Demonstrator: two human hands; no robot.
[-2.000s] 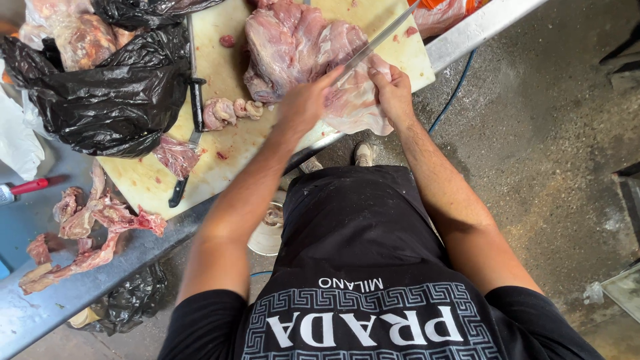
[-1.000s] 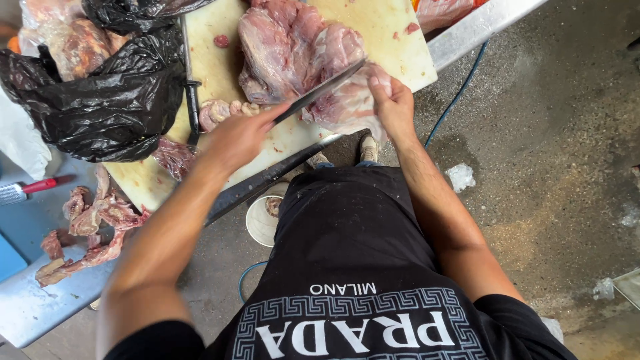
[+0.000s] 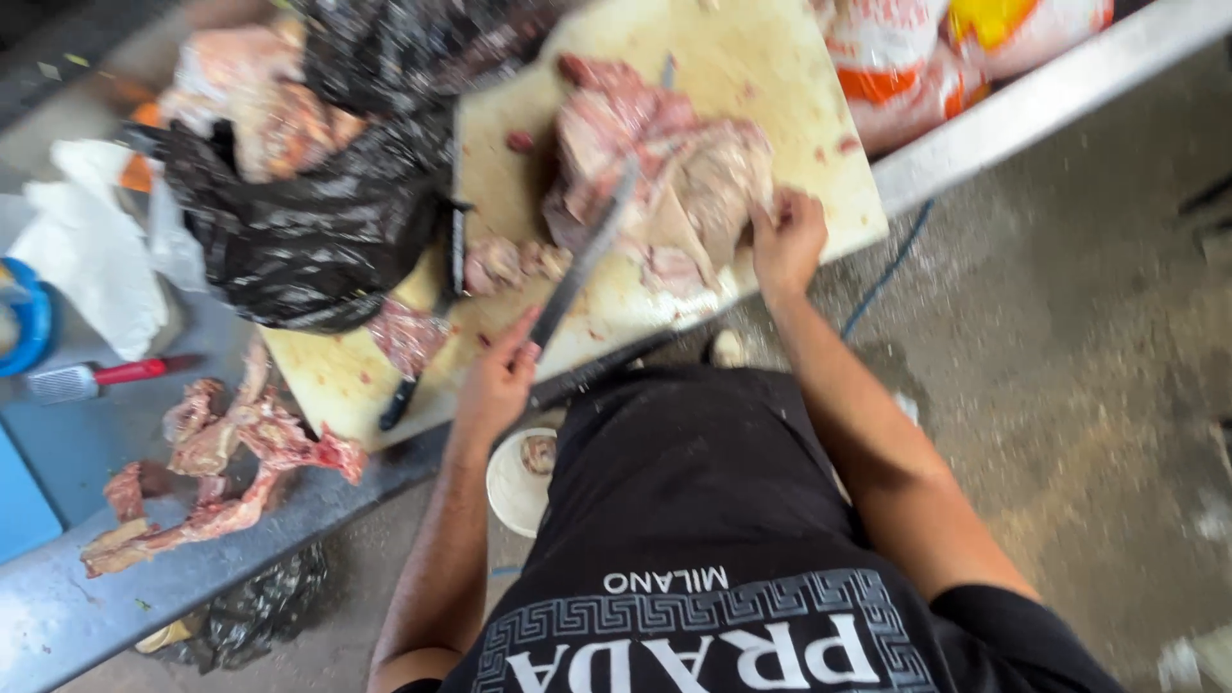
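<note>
My left hand point(image 3: 499, 380) holds a long knife point(image 3: 585, 265) near the board's front edge, its blade slanting up over the left part of a large piece of raw meat point(image 3: 616, 125). At the meat's right edge, my right hand point(image 3: 791, 241) pinches a pale flap point(image 3: 722, 183) between thumb and fingers. The meat lies on a yellowish cutting board point(image 3: 808, 96). Small rolled scraps point(image 3: 500, 265) sit left of it, beside a black handle point(image 3: 456, 250). Another black knife handle point(image 3: 397, 404) lies by a thin red scrap point(image 3: 408, 335). A narrow metal tip point(image 3: 668, 71) shows behind the meat.
Black plastic bags point(image 3: 318, 231) with meat point(image 3: 265, 106) crowd the left. Trimmed bones point(image 3: 231, 443) lie on the metal table point(image 3: 318, 520), near a red-handled grater point(image 3: 96, 378). Packaged goods point(image 3: 885, 77) stand at the upper right. A white bucket point(image 3: 518, 481) is below the table edge.
The knife has come away from beside my right hand and now points up over the meat's left part. The flap by my right hand has been turned, showing a paler surface.
</note>
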